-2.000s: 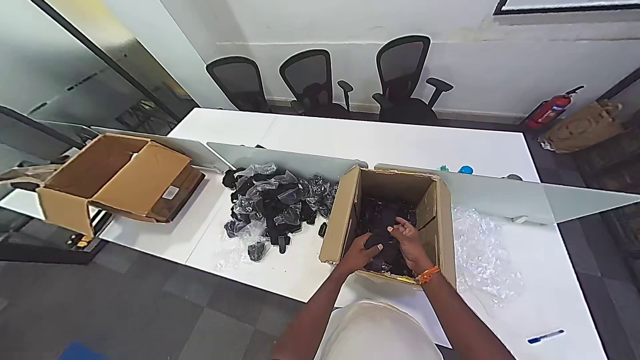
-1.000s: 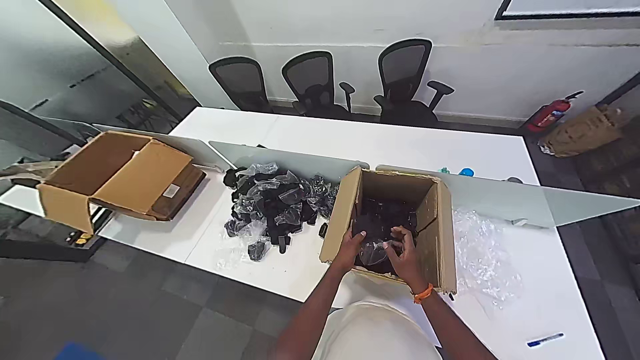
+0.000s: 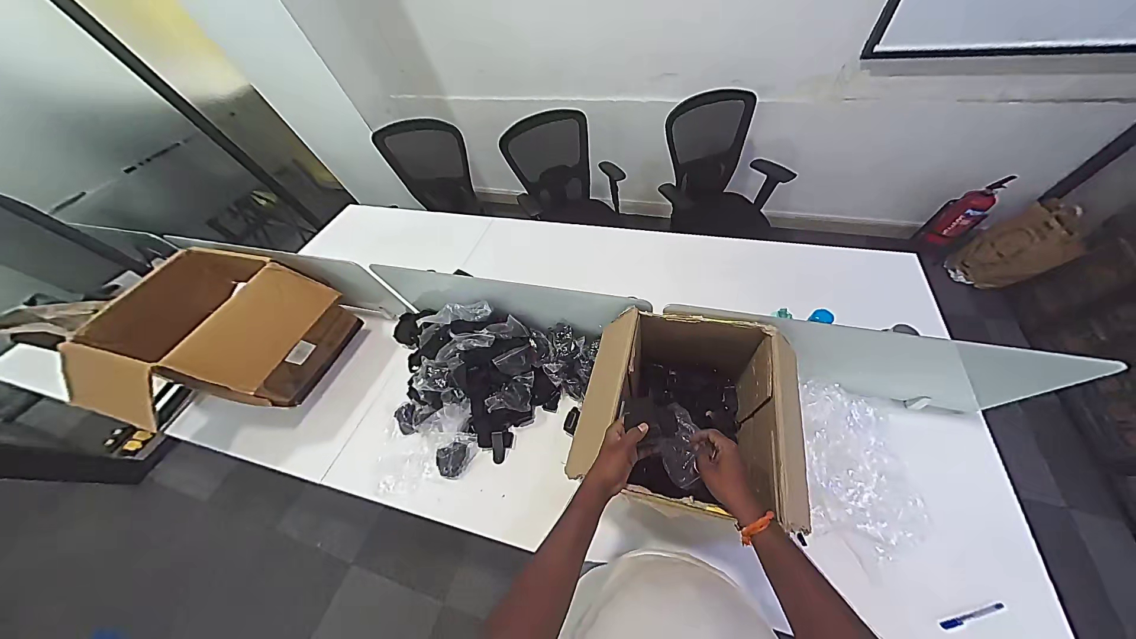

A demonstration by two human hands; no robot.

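Observation:
An open cardboard box (image 3: 785, 426) stands before me with many dark items inside. My left hand (image 3: 624, 453) grips a black item (image 3: 646, 419) over the box's left side. Clear plastic wrapping (image 3: 682, 448) stretches from that item to my right hand (image 3: 721, 466), whose fingers pinch it. An orange band is around my right wrist. Left of the box lies a pile of black items (image 3: 484, 377), several in clear plastic bags. What exactly the black items are, I cannot tell.
Crumpled clear plastic bags (image 3: 856, 470) lie right of the box, with a blue pen (image 3: 972, 615) nearer the corner. A second cardboard box (image 3: 240, 333) lies open at the left. Low glass dividers (image 3: 887, 359) run along the white table (image 3: 497, 506). Chairs (image 3: 710, 151) stand beyond.
My right hand has moved a little away from my left, and clear plastic now spans between them over the box. The pile and the other box look the same.

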